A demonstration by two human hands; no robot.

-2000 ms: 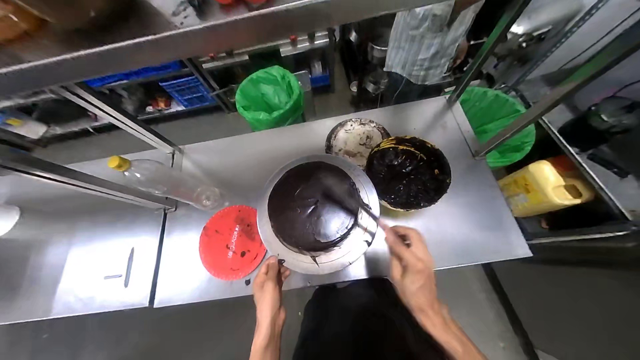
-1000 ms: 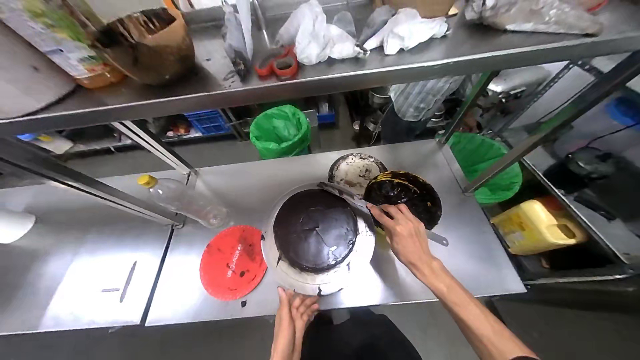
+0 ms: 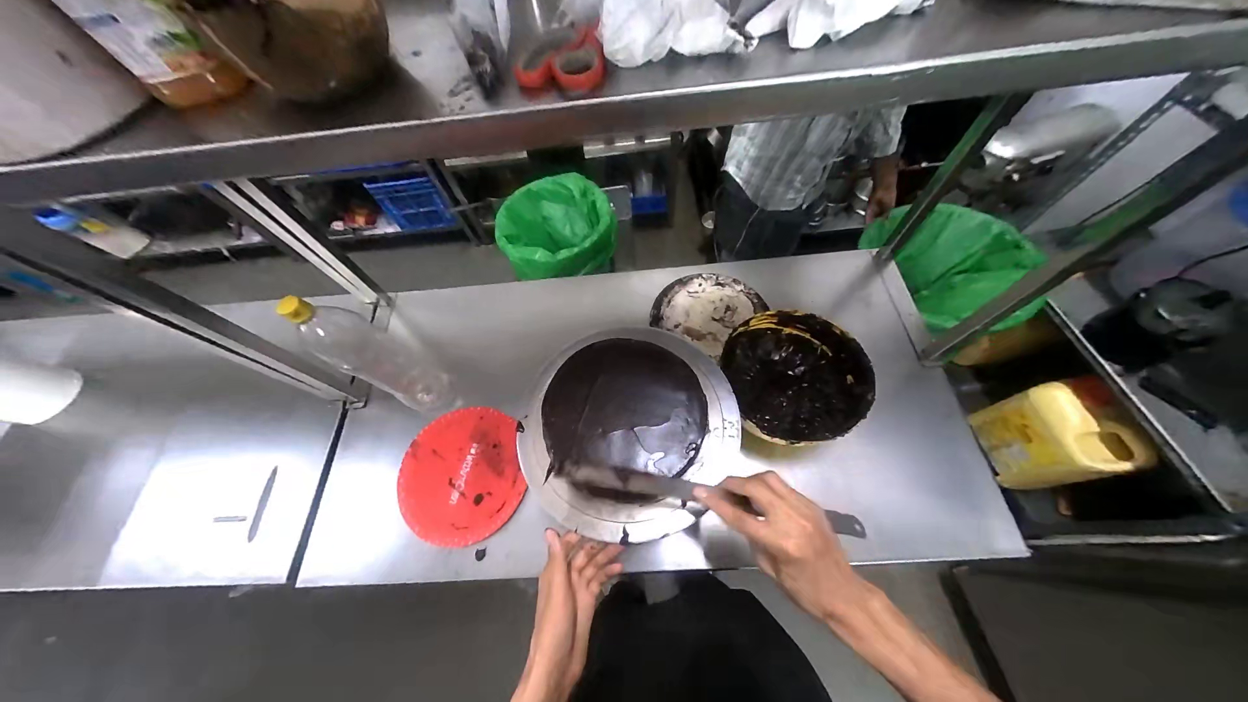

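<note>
A round cake coated in dark chocolate sits on a metal cake turntable at the middle of the steel table. My right hand grips a long icing spatula, whose blade lies along the cake's near edge, its tip at the near left side. My left hand is at the turntable's near rim, fingers extended; whether they touch it is hard to tell. Beside the turntable on the right stands a bowl of dark chocolate. A smeared round pan is behind it. Left of the turntable lies a red disc.
An empty plastic bottle with a yellow cap lies at the back left. A steel shelf crosses above the table's far side, its posts at both ends. Beyond are green-lined bins and a person. A yellow jerrycan is at right.
My right hand has moved nearer, bringing the spatula from the cake's far edge to its near edge. Two seconds ago the blade was on the cake's right part. The view has shifted.
</note>
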